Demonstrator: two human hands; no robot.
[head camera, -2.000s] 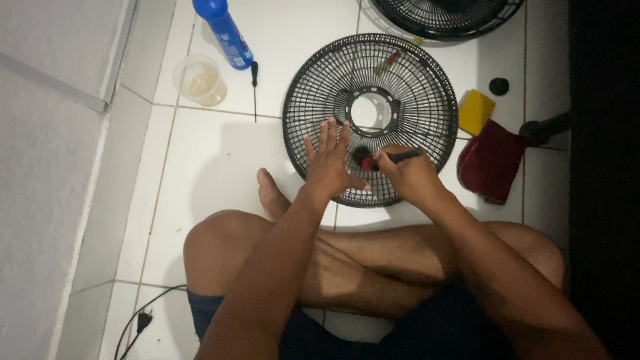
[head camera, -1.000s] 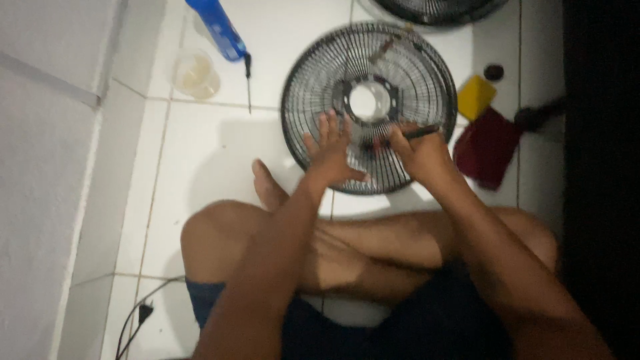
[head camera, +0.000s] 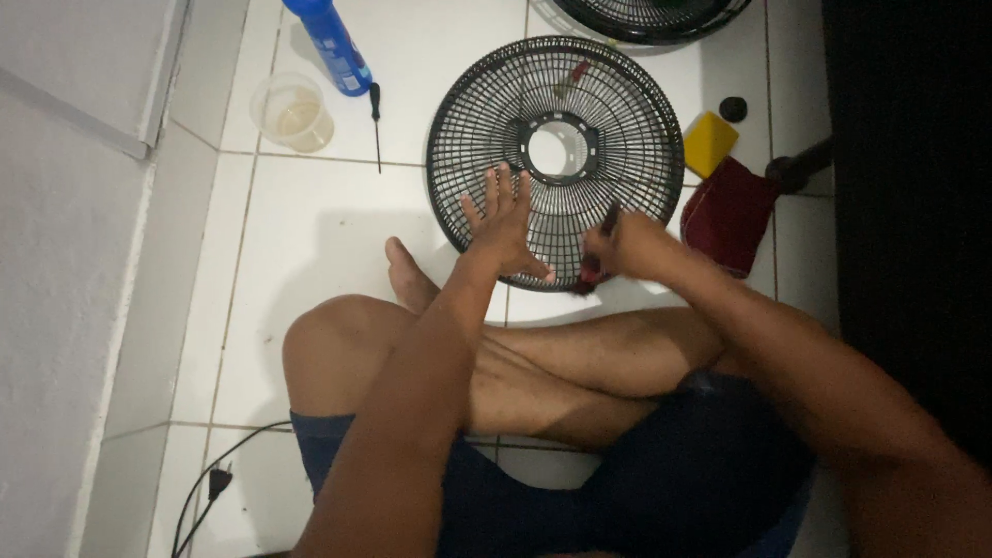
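A round black fan grille (head camera: 632, 147) lies on the white tiled floor in front of my crossed legs. My left hand (head camera: 504, 229) rests spread on its lower left part, fingers apart, holding nothing. My right hand (head camera: 632, 244) is closed on a small brush (head camera: 590, 271) with a dark handle and a reddish, dark-tipped head, blurred, at the grille's lower right rim. Through the grille's upper part a small red and greenish thing (head camera: 580, 71) shows; what it is I cannot tell.
A blue bottle (head camera: 333, 50), a clear plastic cup (head camera: 298, 120) of cloudy liquid and a screwdriver (head camera: 377, 116) lie left. Right are a yellow sponge (head camera: 711, 145), a dark red cloth (head camera: 728, 221) and a black cap (head camera: 733, 109). Another fan grille (head camera: 659, 23) is behind; a power plug (head camera: 220, 482) lies lower left.
My right hand has moved with the brush from over the lower middle of the grille to its lower right rim. My left hand stays spread on the grille.
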